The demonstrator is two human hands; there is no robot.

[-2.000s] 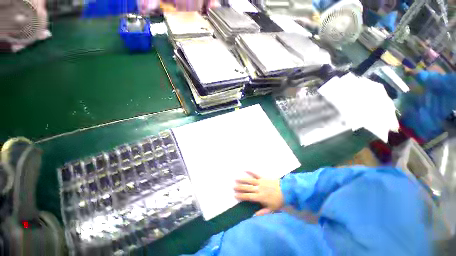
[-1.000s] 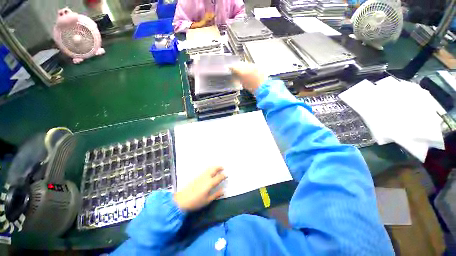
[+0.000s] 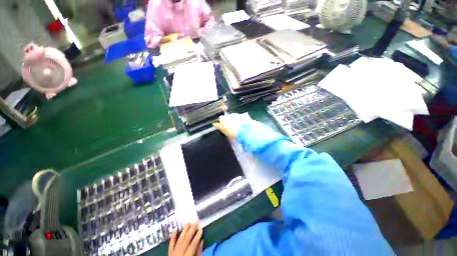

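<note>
A tablet unit (image 3: pixel 213 167) lies black face up on the white work sheet (image 3: pixel 175 172). My right hand (image 3: pixel 228 127) is at the unit's far edge, fingers over its top right corner; whether it grips is unclear. My left hand (image 3: pixel 186 241) is at the sheet's near edge, below the unit's near left corner, fingers apart and holding nothing. A clear blister tray (image 3: pixel 125 205) with rows of pockets lies left of the sheet, and another blister tray (image 3: pixel 313 114) lies to the right.
Stacked units (image 3: pixel 203 111) stand just beyond the sheet, with more stacks (image 3: pixel 253 62) behind. Loose white sheets (image 3: pixel 376 92) lie at right. A grey tape dispenser (image 3: pixel 52 239) stands at left. A brown carton (image 3: pixel 416 185) is lower right. A person in pink (image 3: pixel 175 20) sits opposite.
My right hand has come back from the stack to the work sheet, where a black-faced unit now lies. My left hand has moved nearer to me. The stack's top now shows a white sheet.
</note>
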